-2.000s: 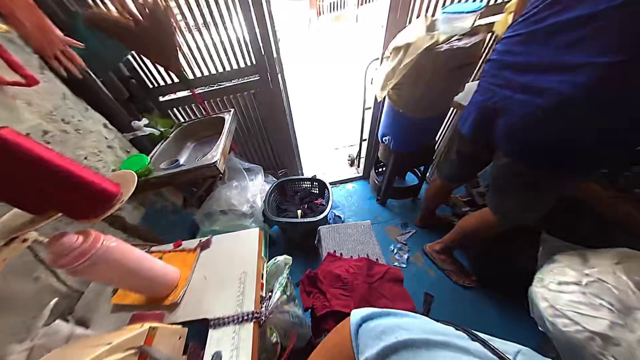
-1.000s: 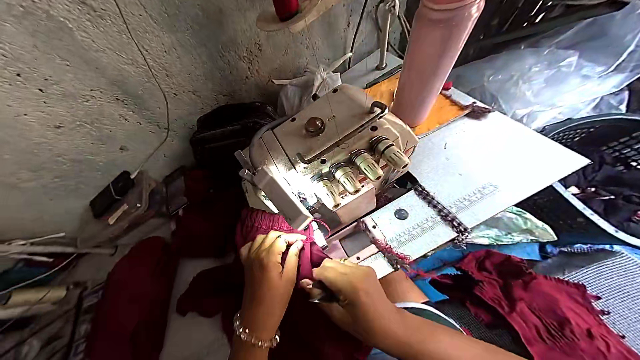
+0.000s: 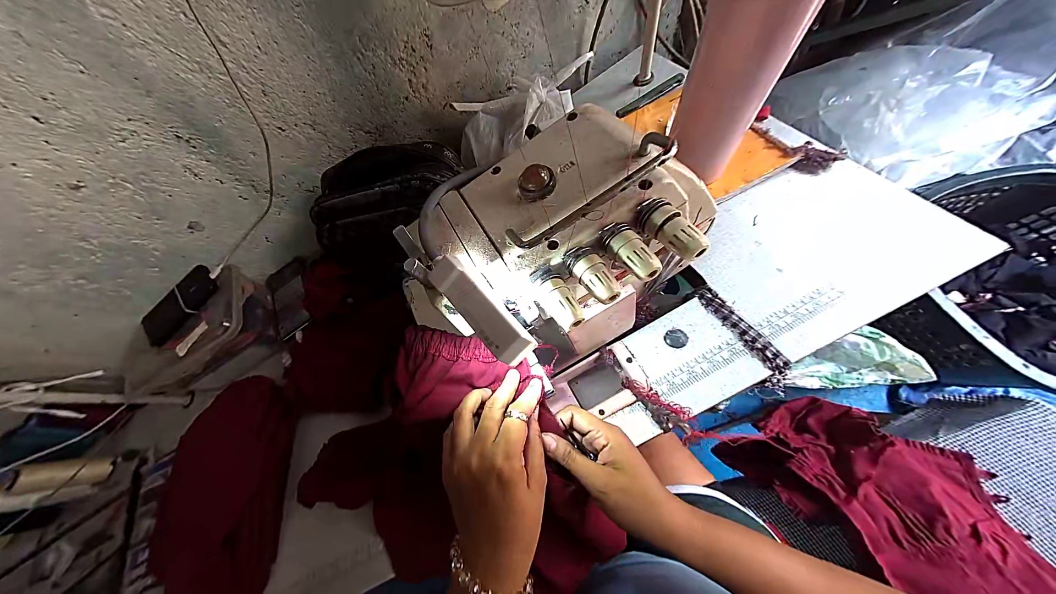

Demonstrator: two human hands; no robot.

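An overlock sewing machine [image 3: 569,206] with several tension knobs stands on a white table, its lamp lit. Dark red gathered fabric [image 3: 445,367] lies at the machine's presser foot. My left hand [image 3: 495,462], with a ring and a bracelet, presses its fingertips on this fabric just in front of the foot. Close on its right, my right hand [image 3: 598,462] has thumb and forefinger together at the fabric's edge; a small dark tool, partly hidden, shows in its fingers. Red thread chains [image 3: 660,404] trail from the machine's plate.
Folded dark red fabric [image 3: 223,487] lies at left, near a plastic box [image 3: 223,330] and a black device with a cable [image 3: 180,305]. A pink cylinder [image 3: 738,82] stands behind the machine. More red fabric [image 3: 874,487] lies at lower right, below a black basket [image 3: 990,330].
The view has swung from the doorway down to the sewing machine. Since one second ago, both hands have stayed at the fabric by the presser foot.
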